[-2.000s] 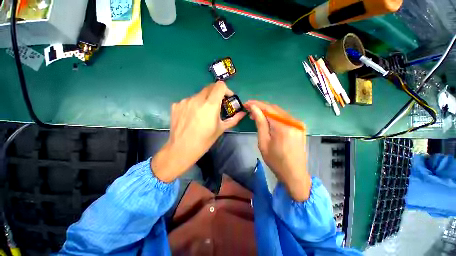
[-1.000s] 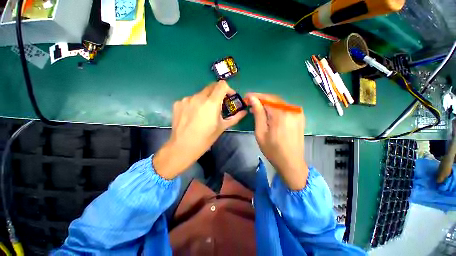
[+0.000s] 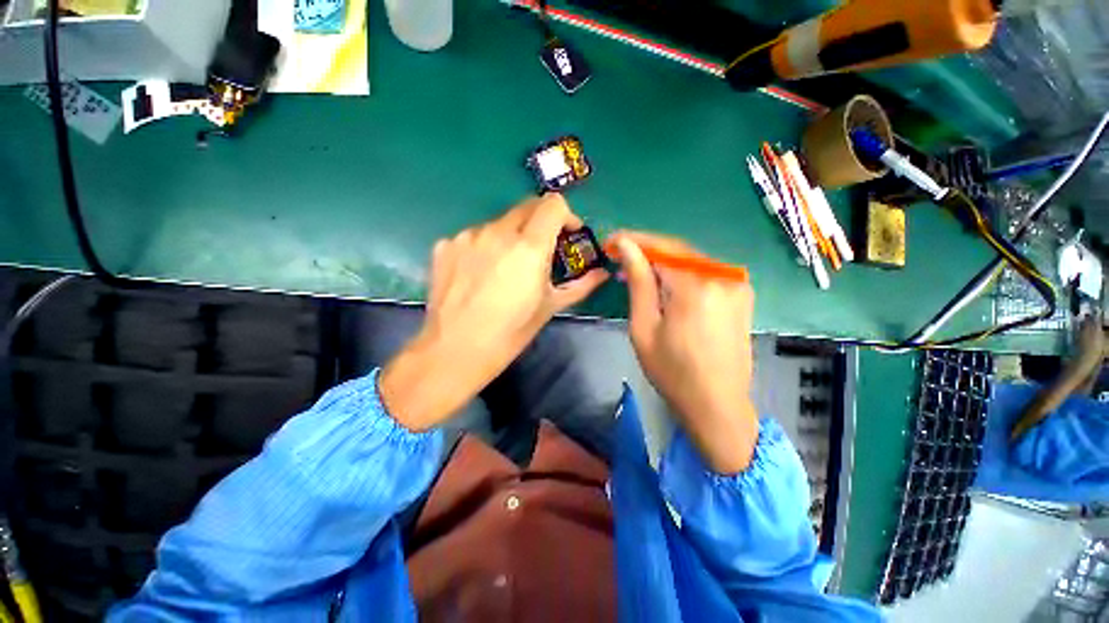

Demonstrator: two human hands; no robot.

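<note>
My left hand (image 3: 493,274) holds a small black watch case assembly (image 3: 579,253) between thumb and fingers, near the front edge of the green mat. Gold and grey parts show inside it. My right hand (image 3: 693,323) grips an orange pry stick (image 3: 693,262), held nearly level. Its tip end is at the case's right side; whether it touches is too small to tell. A second open case assembly (image 3: 559,162), white and gold inside, lies on the mat just beyond my left fingertips.
A black tagged fob (image 3: 564,66) lies farther back. To the right are loose white and orange sticks (image 3: 797,213), a brown round holder (image 3: 848,140), a sponge block (image 3: 887,233) and an orange tool (image 3: 870,43). A bin (image 3: 134,55) is left. Another person's arm (image 3: 1064,389) shows far right.
The view has shifted slightly. The orange stick has tilted from sloping to nearly level, still at the case's right side. The other person's forearm has come into view at far right.
</note>
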